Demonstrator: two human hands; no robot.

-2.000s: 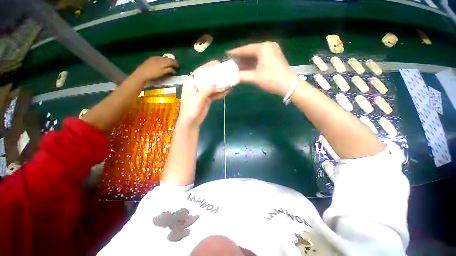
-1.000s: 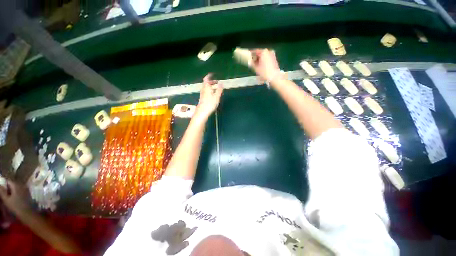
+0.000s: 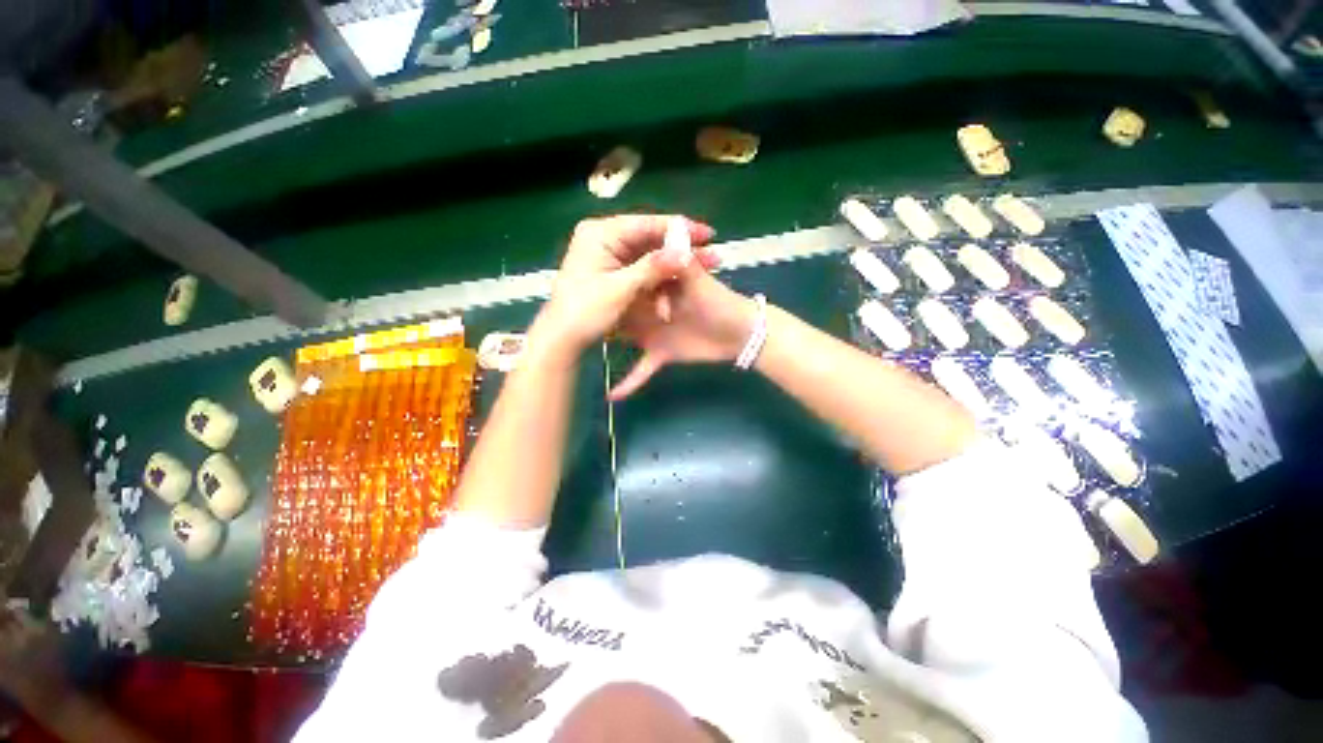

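Note:
My left hand [image 3: 602,276] and my right hand [image 3: 694,315] meet just in front of the pale rail, fingers bent and overlapping. A small whitish thing [image 3: 678,241] shows at the fingertips; it is blurred, and I cannot tell what it is or which hand has it. My right thumb sticks out downward. A cream housing [image 3: 727,144] lies on the belt beyond my hands, another housing [image 3: 614,171] to its left. One more housing [image 3: 502,350] lies by my left forearm.
An orange strip bundle [image 3: 363,494] lies left, with cream housings [image 3: 222,485] and small white scraps [image 3: 124,588] beyond. Rows of cream covers [image 3: 1000,322] on clear trays and a label sheet [image 3: 1193,341] lie right. A grey post [image 3: 160,203] slants across upper left.
The cream housing from my right hand now lies on the belt. My right hand has come back and left to meet my left hand. The view has shifted slightly.

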